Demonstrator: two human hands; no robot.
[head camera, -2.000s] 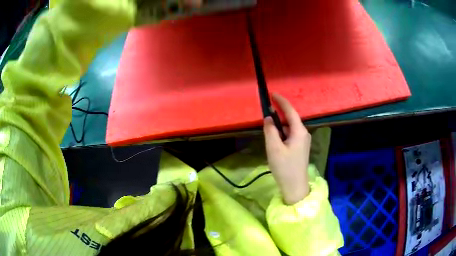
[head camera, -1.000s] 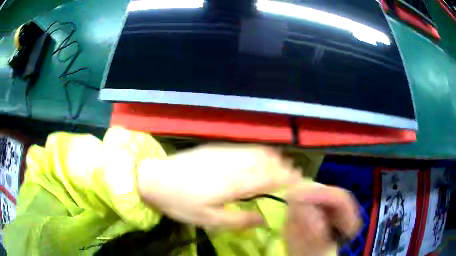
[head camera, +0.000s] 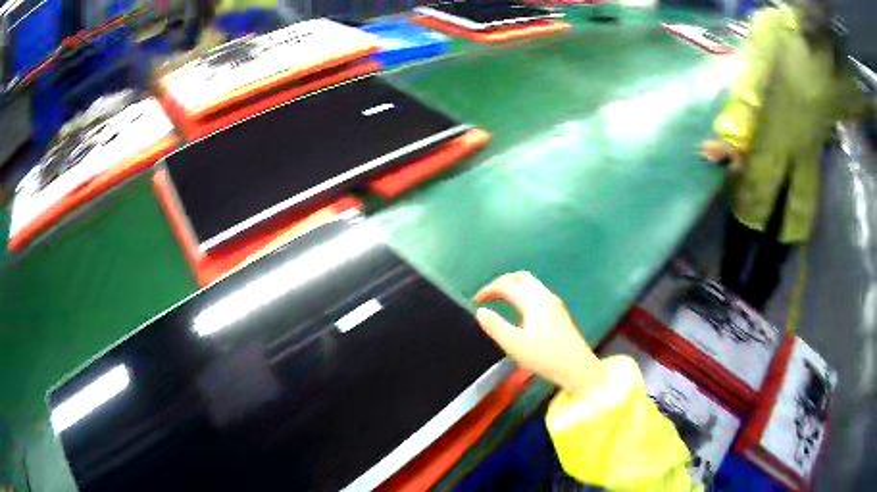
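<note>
The nearest all-in-one unit (head camera: 385, 384) lies screen up on a red foam pad (head camera: 462, 437) at the lower left. Its screen is dark, with bright light reflections and a small white label (head camera: 360, 315). My right hand (head camera: 534, 327) is by the unit's right edge. Its fingers and thumb are curled with a gap between them, and it shows nothing held. Whether the fingertips touch the unit cannot be told. My left hand is out of the picture. No power cable shows.
A second dark unit (head camera: 308, 154) lies behind on red foam. Open-backed units (head camera: 264, 62) lie at the far left on the green bench (head camera: 538, 202). More open units (head camera: 726, 332) are stacked at the lower right. A person in yellow (head camera: 779, 135) stands at the bench's right side.
The view has swung, bringing more of the bench and another person into view. My left hand has left the picture. My right hand has moved from the lap area to the unit's right edge.
</note>
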